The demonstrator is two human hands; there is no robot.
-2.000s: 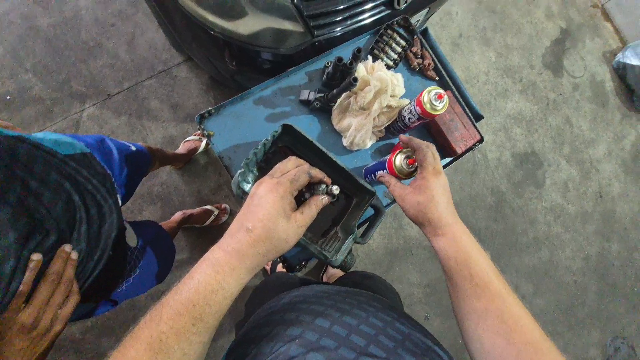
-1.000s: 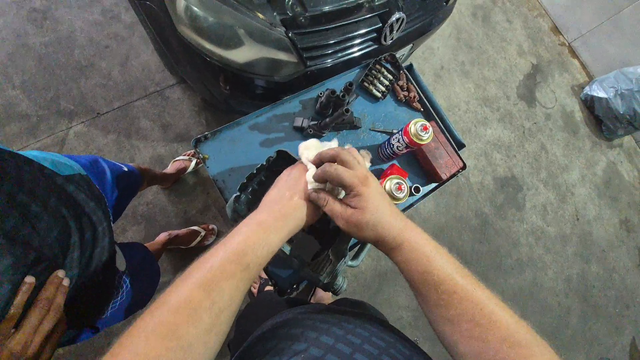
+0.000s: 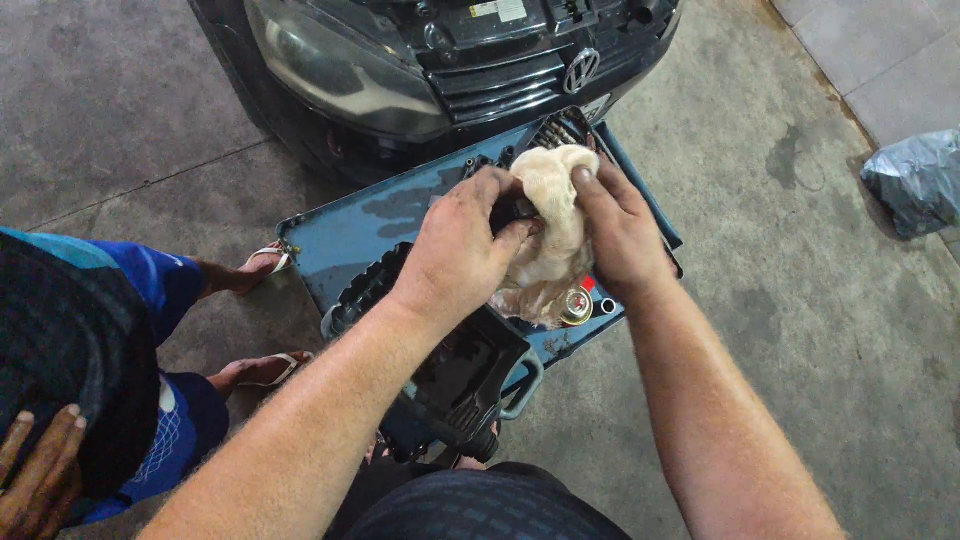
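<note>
My left hand point(image 3: 465, 240) holds a small black part point(image 3: 511, 213) between thumb and fingers; its exact kind cannot be told. A cream cloth point(image 3: 551, 187) hangs from my right hand point(image 3: 622, 225), gripped near its upper right edge. The cloth reaches down between my hands and lies close against the black part. Under its lower end stands an aerosol can point(image 3: 577, 306), seen from the top, with a small metal socket point(image 3: 607, 306) beside it. Both hands are above a blue metal tray table point(image 3: 360, 217).
A black cut-open plastic container point(image 3: 465, 367) with a grey handle is at the table's near side. Beyond the table is a black car's front point(image 3: 495, 82). At left stands another person point(image 3: 75, 360), a hand on their shirt. A grey plastic bag point(image 3: 915, 180) lies on the floor at right.
Two seconds ago my right hand was at the aerosol can and the cloth lay on the table. A second ago both hands were together around white cloth; now they are apart, with the cloth spread between them.
</note>
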